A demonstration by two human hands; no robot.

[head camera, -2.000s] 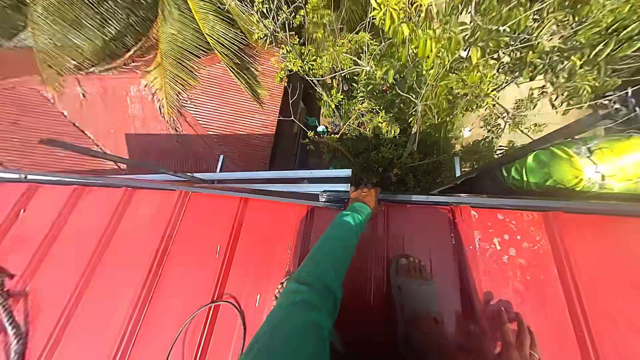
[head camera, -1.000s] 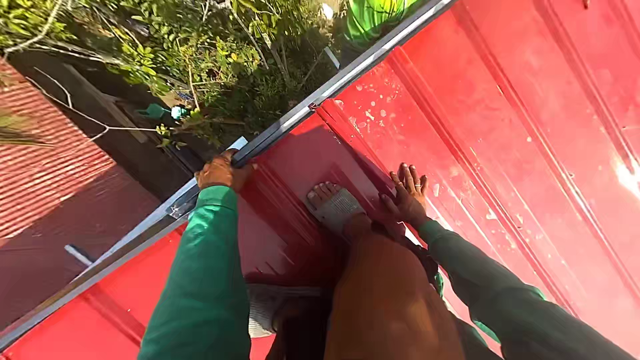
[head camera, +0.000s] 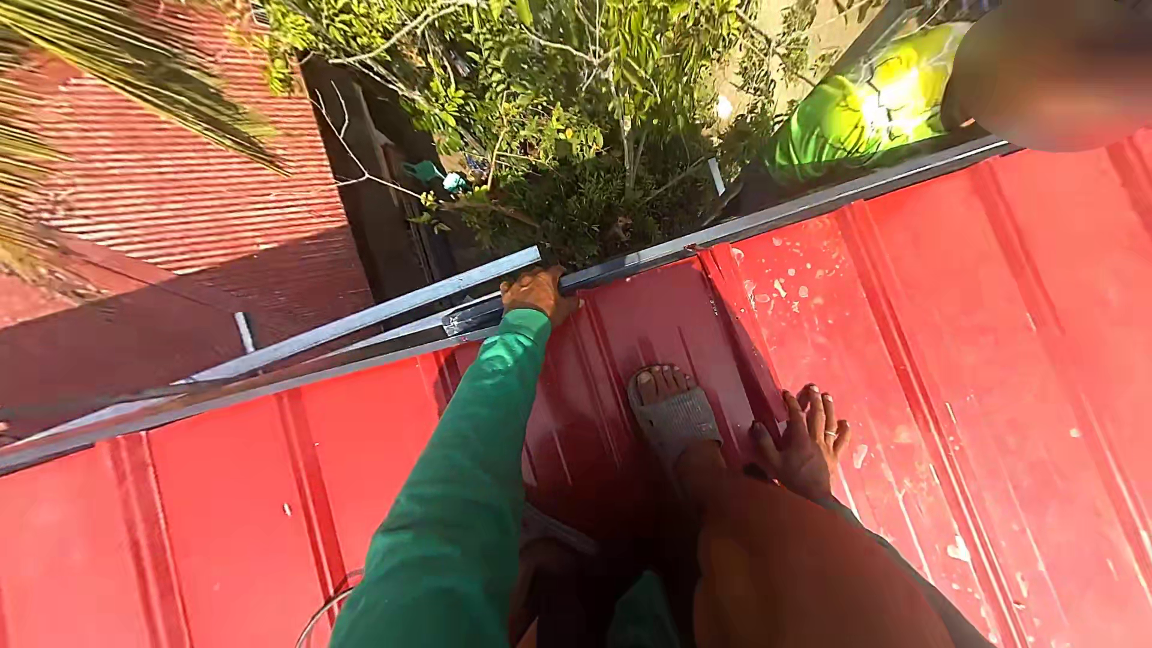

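Note:
My left hand (head camera: 537, 295), below a green sleeve, grips the metal gutter edge (head camera: 630, 263) of the red metal roof (head camera: 360, 441). A light metal bar (head camera: 387, 317) slants along the outer side of the edge, its upper end close to this hand. My right hand (head camera: 808, 445), with a ring on one finger, rests on the roof panel with its fingers spread and holds nothing. Between the hands, my sandaled foot (head camera: 675, 405) stands on a shaded panel. The fingertips of my left hand are partly hidden.
Beyond the edge are leafy branches (head camera: 576, 135), a lower corrugated red roof (head camera: 207, 171) and a palm frond (head camera: 153, 72). A person in a bright green shirt (head camera: 864, 108) is close to the edge at upper right. A thin cable (head camera: 315, 616) lies at lower left.
The view has turned markedly. My left hand stays at the roof edge, and my right hand remains on the panel. The bar's end, mostly hidden a second ago, now shows beside my left hand.

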